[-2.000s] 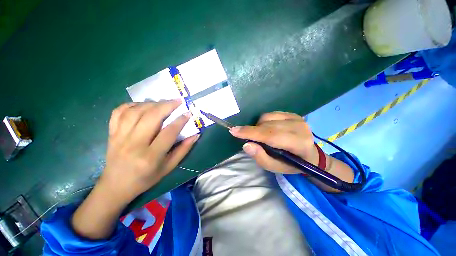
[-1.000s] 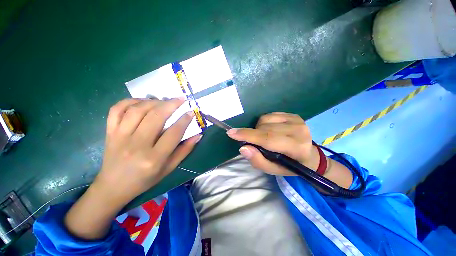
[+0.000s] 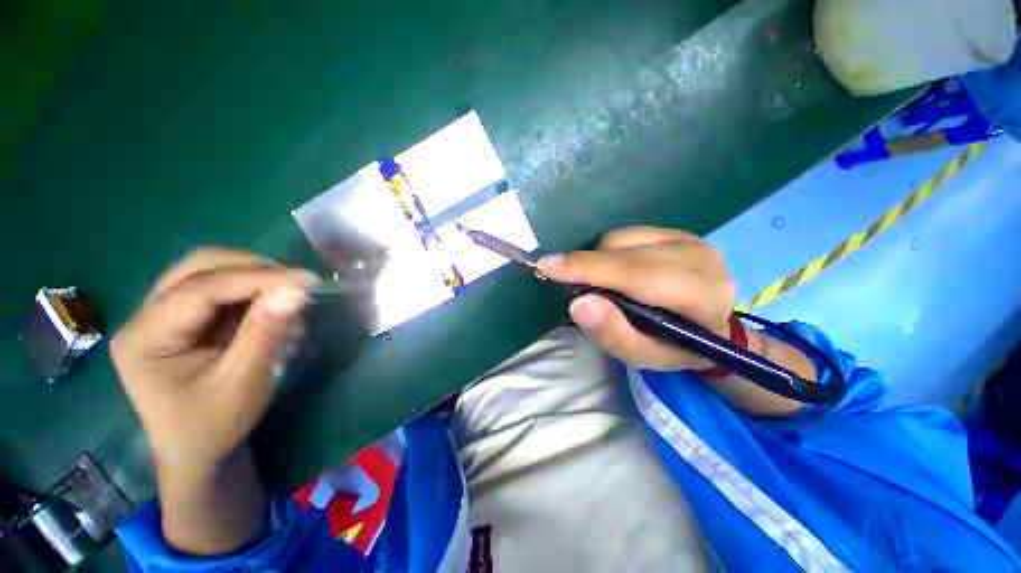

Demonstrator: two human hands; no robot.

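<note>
White panels [image 3: 453, 168] lie on the dark green bench in front of me, with blue circuit-board strips and orange-yellow flex parts [image 3: 400, 197] along the middle seam. A grey band crosses the right panels. My right hand [image 3: 661, 297] holds the black soldering iron [image 3: 694, 341] like a pen; its metal tip is over the right panels, just right of the seam. My left hand [image 3: 213, 347] is left of the panels, off them and partly blurred. Its thumb and index finger pinch a thin, faint strand of solder wire [image 3: 336, 276] pointing toward the panels.
A small box-like stack [image 3: 65, 332] stands at the left. A metal frame with a cylinder [image 3: 62, 520] is at the lower left. A white tub [image 3: 912, 43] is at the upper right. Beyond the bench edge are blue floor and yellow-black tape [image 3: 868, 229].
My left hand has lifted off the panels and moved left, now pinching the wire strand. The iron tip has moved slightly up from the lower seam. The panels show uncovered at lower left.
</note>
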